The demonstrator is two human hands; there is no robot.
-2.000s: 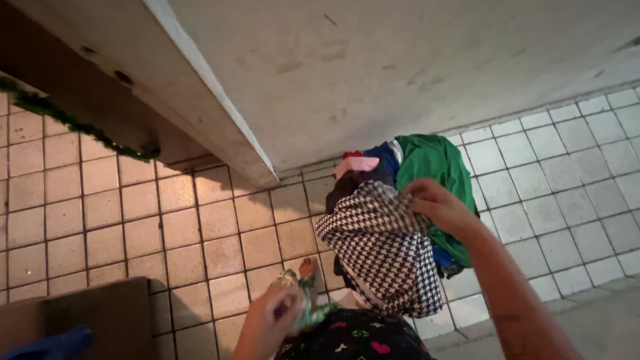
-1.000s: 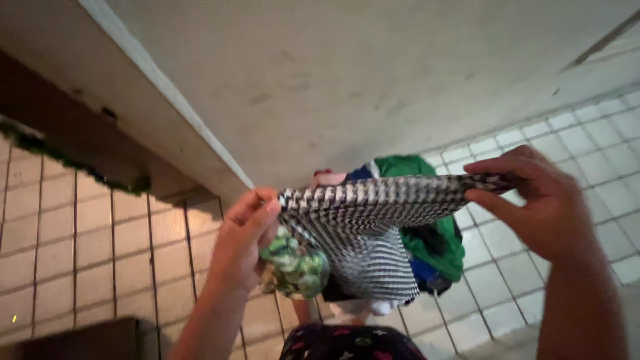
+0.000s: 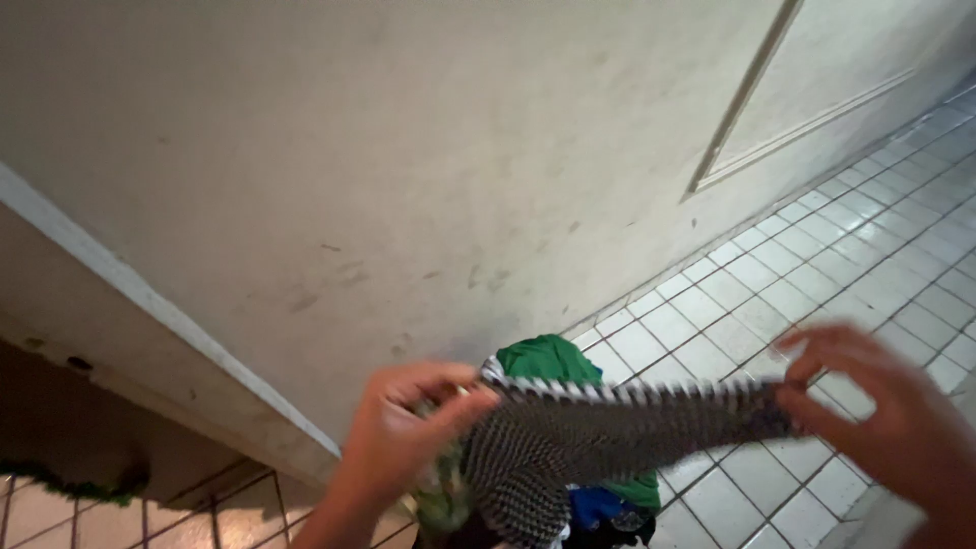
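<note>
A black-and-white houndstooth cloth (image 3: 610, 427) is stretched between my two hands, its upper edge pulled nearly level. My left hand (image 3: 419, 435) pinches one corner, and a green patterned cloth (image 3: 442, 488) hangs beneath that same hand. At the other end, my right hand (image 3: 869, 404), blurred, grips the opposite corner between thumb and fingers. Behind and below the houndstooth cloth lies a pile of clothes on the floor, with a green garment (image 3: 549, 358) and a blue garment (image 3: 598, 507) showing. The rest of the pile is hidden.
A scuffed pale wall (image 3: 457, 191) with a raised moulding (image 3: 808, 133) rises close behind the pile. White floor tiles (image 3: 724, 335) run along its base to the right. A door frame edge (image 3: 168, 313) and a green garland (image 3: 69, 484) are at left.
Two seconds ago the houndstooth cloth lay on the pile with my right hand on it; it is now held up between both hands. The view has shifted toward the wall.
</note>
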